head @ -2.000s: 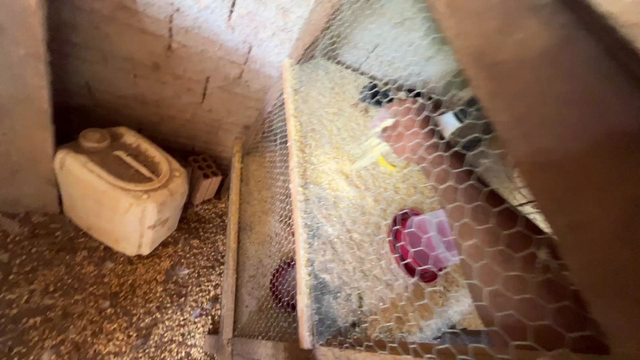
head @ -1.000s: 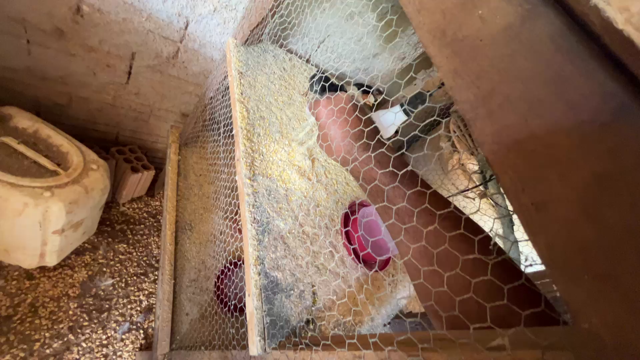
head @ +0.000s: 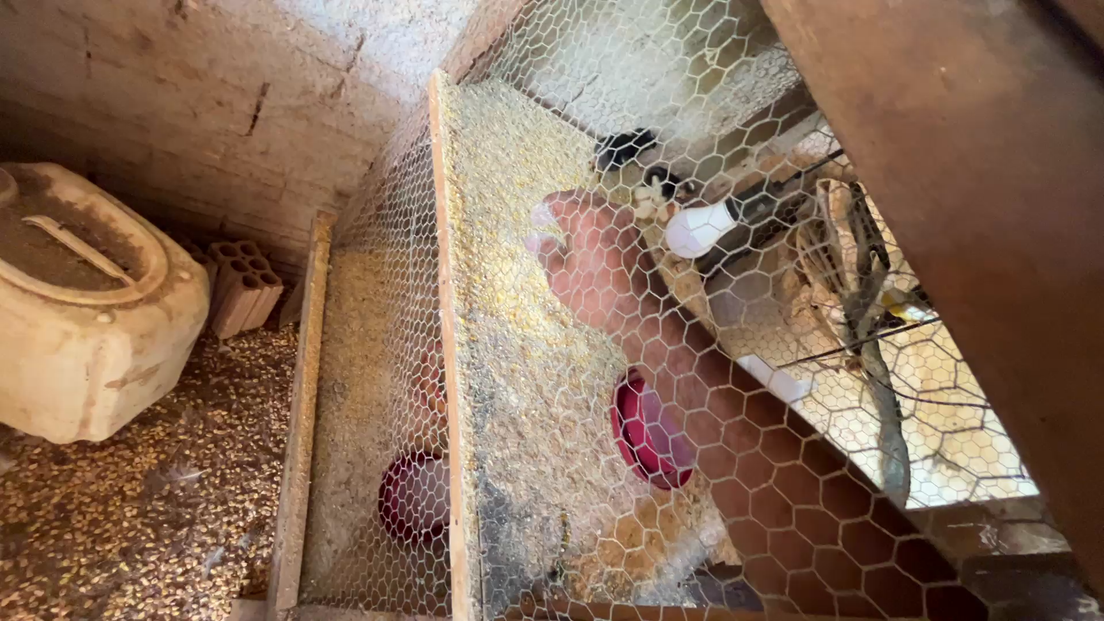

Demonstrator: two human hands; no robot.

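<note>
Through the wire mesh, my right hand [head: 591, 254] reaches over the grain-strewn cage floor [head: 526, 379], its forearm running in from the lower right. Its fingers curl toward the floor; pale spots show at the fingertips, and whether they pinch anything is unclear. Just beyond the hand are a black chick [head: 625, 148], another dark chick [head: 662, 179] and a pale chick [head: 649, 203]. A white light bulb [head: 699, 231] in a dark holder is right of the hand. A red plastic dish [head: 636, 431] lies beside the forearm. My left hand is out of view.
Chicken wire mesh [head: 690, 52] covers the cage, with a wooden strip [head: 448, 345] along it. At left stand a dirty plastic jerrycan [head: 103, 336] and a hollow clay brick [head: 244, 289]. Another red dish [head: 416, 498] shows behind mesh. A brown beam [head: 957, 216] slants across the right, near branches [head: 862, 302].
The view has shifted between frames. Near the hand, the fingers and the chicks beyond them now show more plainly; the arm remains inside the cage.
</note>
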